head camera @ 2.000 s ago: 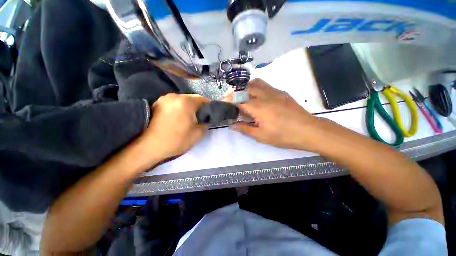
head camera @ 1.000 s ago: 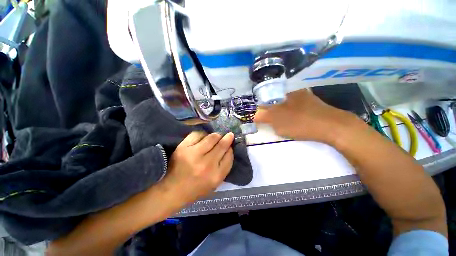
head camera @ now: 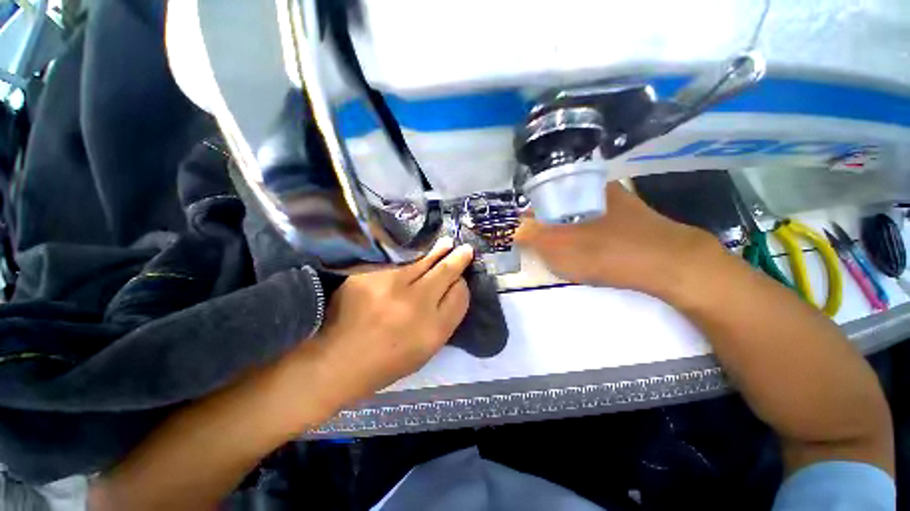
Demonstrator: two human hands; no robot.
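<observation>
Dark charcoal trousers (head camera: 200,319) lie bunched on the left of the table, with yellowish topstitching and a pale overlocked edge. A narrow end of the cloth (head camera: 483,319) sticks out right of my left hand. My left hand (head camera: 399,304) lies flat on the cloth, fingertips close to the presser foot area, pressing it down. My right hand (head camera: 619,240) is right of the needle area, its fingers partly hidden behind the thread tension knob (head camera: 567,192); whether it holds anything cannot be seen. The needle is hidden by the machine head.
The white sewing machine (head camera: 639,40) with a blue stripe fills the top. A shiny metal guard (head camera: 289,170) looms at upper left. At right lie a black flat object (head camera: 688,205), green and yellow scissors (head camera: 820,269), thin pink and blue tools (head camera: 860,274) and a black oval object (head camera: 882,245).
Since two seconds ago, my left hand has gone from gripping the cloth end to lying flat on it; my right hand moved right, off the cloth. In the last second the view shifted closer to the machine.
</observation>
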